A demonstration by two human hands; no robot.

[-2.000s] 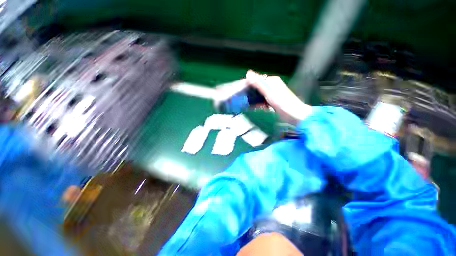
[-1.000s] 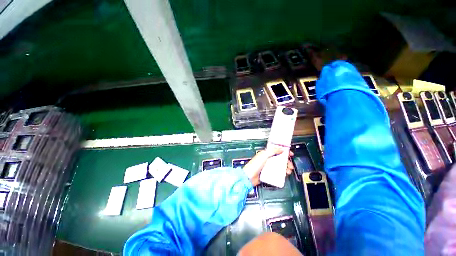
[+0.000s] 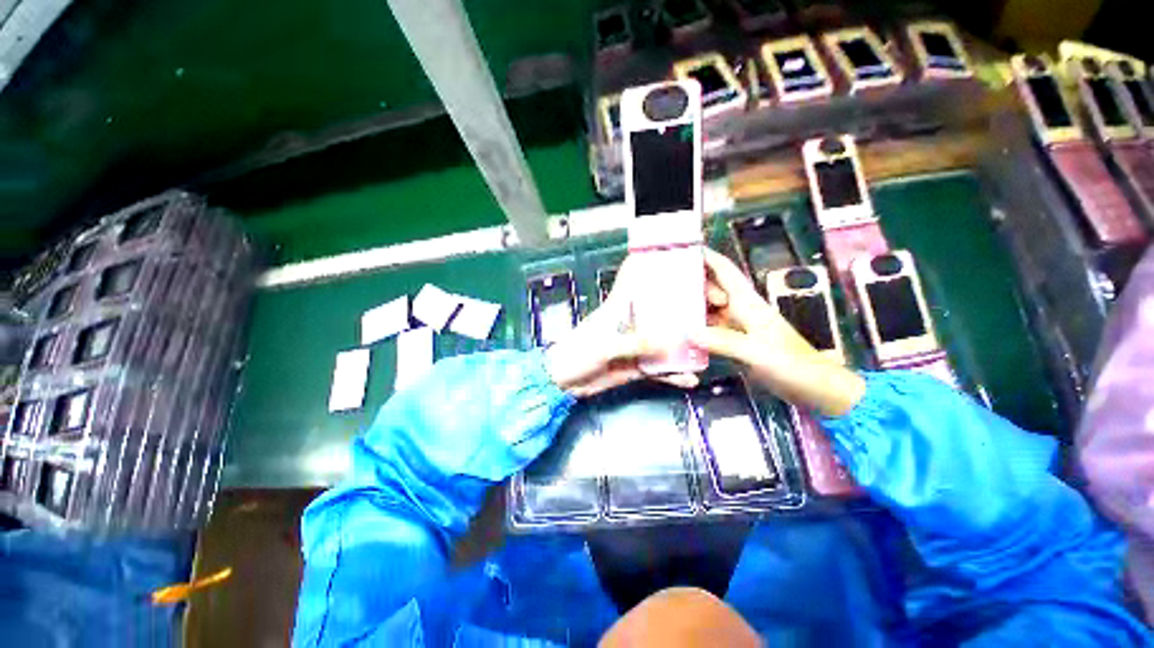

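Note:
An open pink flip phone (image 3: 666, 215) stands upright over the blister tray (image 3: 557, 500), its display black and its round dark disc at the top. My left hand (image 3: 605, 342) grips its lower half from the left. My right hand (image 3: 756, 332) grips the same half from the right. The keypad looks washed out by glare. Some tray pockets hold dark-faced phone bodies (image 3: 737, 437). My hands hide part of the tray.
Several white rectangles, possibly batteries (image 3: 351, 380), lie on the green mat. Stacked trays (image 3: 114, 367) stand left. More open phones (image 3: 837, 184) lie right of the tray, and framed phones (image 3: 794, 66) sit behind. A metal post (image 3: 475, 114) rises behind. A pink sleeve (image 3: 1124, 418) shows at right.
The phone has turned from its plain outer side to its display side and now stands nearly vertical. My right hand has come back from the rear right to join my left on it.

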